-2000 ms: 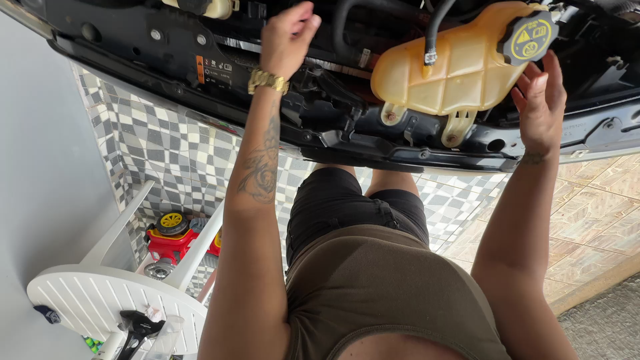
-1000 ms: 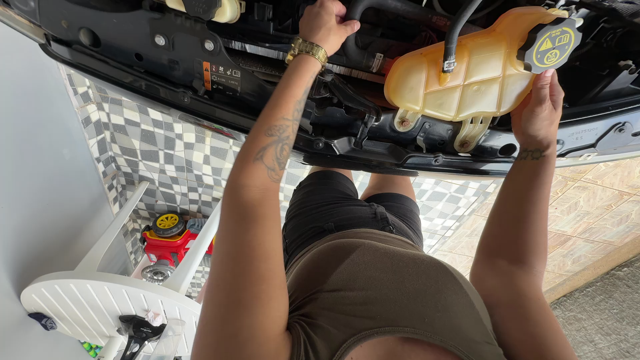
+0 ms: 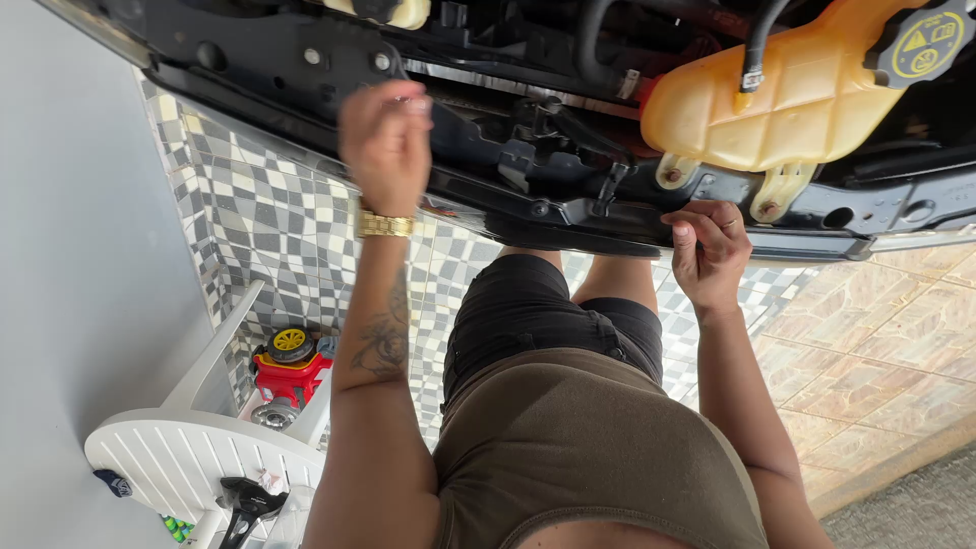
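Note:
My left hand (image 3: pixel 387 145), wearing a gold watch, is over the black front panel (image 3: pixel 252 84) of a car's engine bay. Its fingers are curled and blurred, so whether it holds anything cannot be told. Below the yellowed plastic coolant reservoir (image 3: pixel 770 107), my right hand (image 3: pixel 713 248) is at the panel's front edge, fingers bent, thumb apart, with nothing seen in it. The reservoir has a black cap (image 3: pixel 919 46) with yellow symbols and two bolted mounting tabs. A black hose (image 3: pixel 759 46) joins its top, and the hood latch area (image 3: pixel 610 168) lies between my hands.
A round white slatted table (image 3: pixel 168 457) stands at lower left with a black object (image 3: pixel 248 503) on it. Beyond it are a red toy vehicle (image 3: pixel 286 374) with a yellow-hubbed wheel and a grey wall (image 3: pixel 91 229). The car's front edge crosses above my legs.
My right hand has left the reservoir's cap side and come down to the front edge of the panel. My left hand has moved away from the black hose, toward the left part of the panel.

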